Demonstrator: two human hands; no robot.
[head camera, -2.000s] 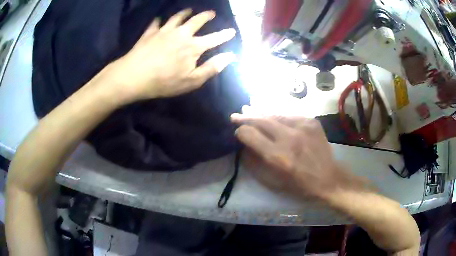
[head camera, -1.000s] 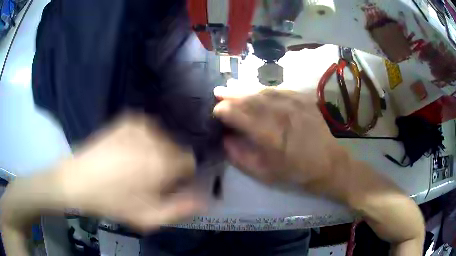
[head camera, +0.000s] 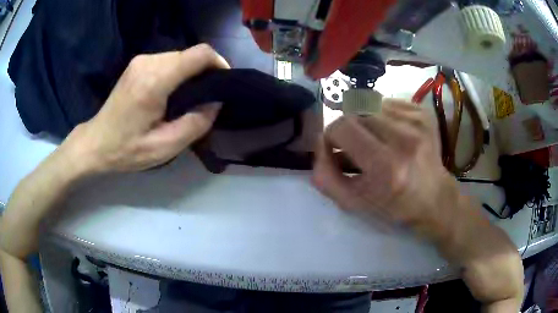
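The dark garment (head camera: 67, 67) lies on the left of the white table, and a folded part of it reaches toward the machine. My left hand (head camera: 153, 113) grips this folded part, thumb below and fingers behind. My right hand (head camera: 385, 165) is blurred, at the right end of the fold, just below the cream knob. Its fingers are bent; whether they hold the cloth edge is not clear. The sewing machine head (head camera: 342, 36), with red edges, stands above the right end of the cloth. The needle tip is not clearly seen.
Scissors (head camera: 456, 122) with red and orange-brown handles lie right of the machine head, partly behind my right hand. A black thread bundle (head camera: 523, 183) lies further right. The table's front edge (head camera: 245, 278) bears a printed ruler. A cream ribbed knob (head camera: 481, 27) is at top right.
My left hand has moved up from the front edge and now grips folded cloth. My right hand has moved right and down. The cloth has pulled away from the table's front.
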